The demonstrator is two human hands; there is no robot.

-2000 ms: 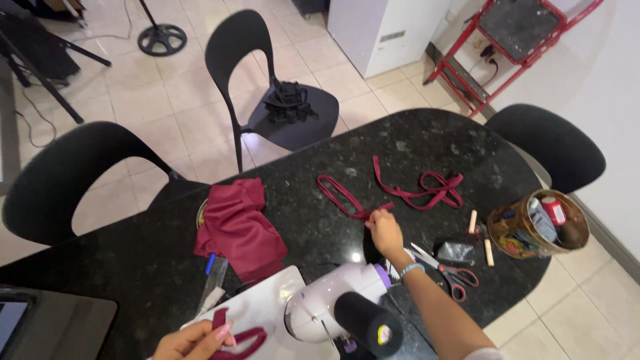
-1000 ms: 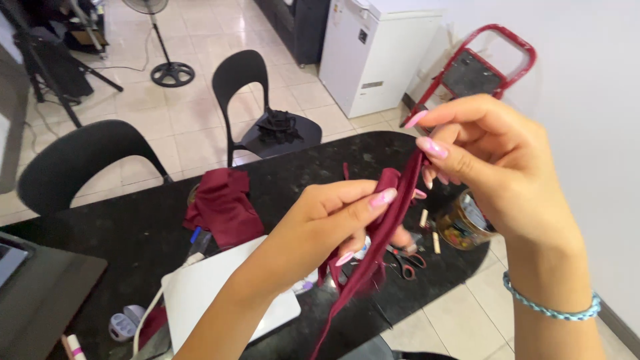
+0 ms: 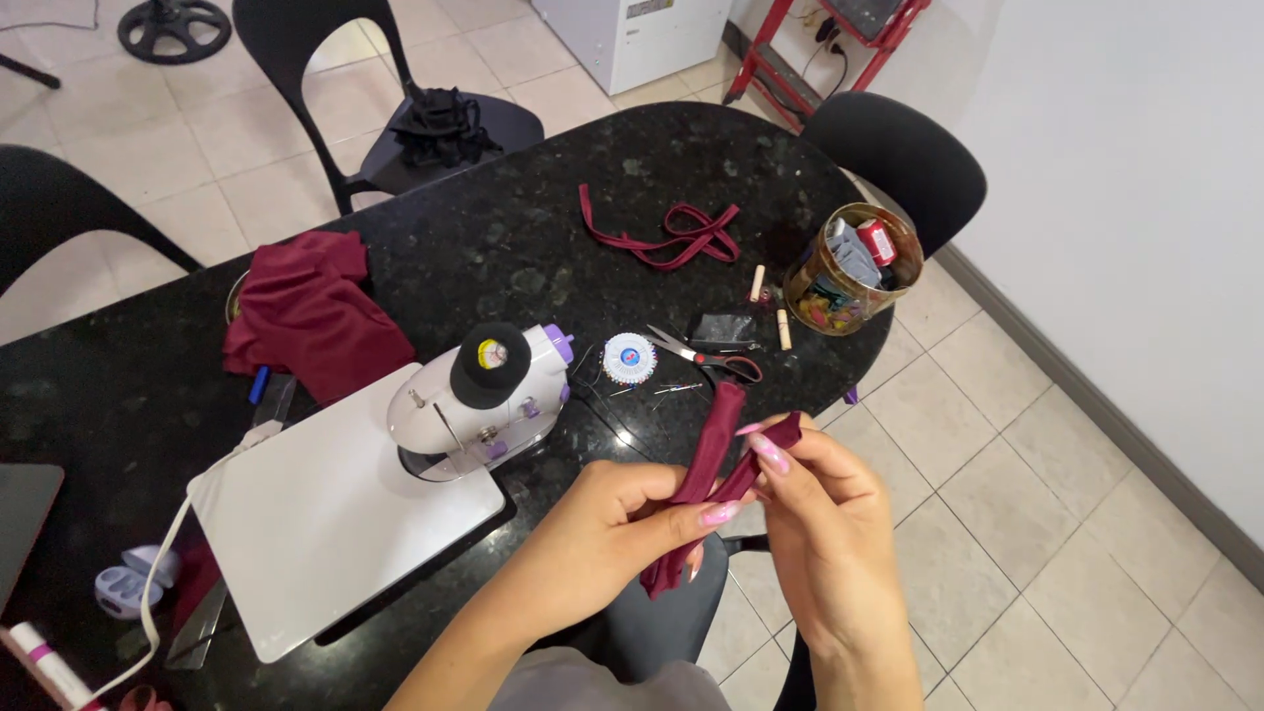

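Note:
My left hand (image 3: 632, 533) grips a folded maroon fabric strip (image 3: 706, 454) between thumb and fingers, near the table's front edge. Close on its right, my right hand (image 3: 815, 504) pinches one end of the maroon fabric. A white and purple mini sewing machine (image 3: 474, 405), topped by a black thread spool (image 3: 491, 365), stands left of my hands with a white extension plate (image 3: 346, 523). Beyond my hands lie scissors (image 3: 706, 357) with black and red handles and a round pin wheel (image 3: 629, 358). A thin maroon strap (image 3: 662, 242) lies looped farther back.
Maroon cloth (image 3: 311, 311) is at the left, near a blue pen (image 3: 259, 385). A tin of sewing supplies (image 3: 839, 286) stands at the right edge. An earbud case (image 3: 128, 588) and a white cable (image 3: 163, 553) are lower left. Black chairs (image 3: 899, 163) surround the table.
Both hands, raised in front of the view a second ago, are now lower with the maroon fabric. The loop my right hand touched on the table two seconds ago is gone from that spot.

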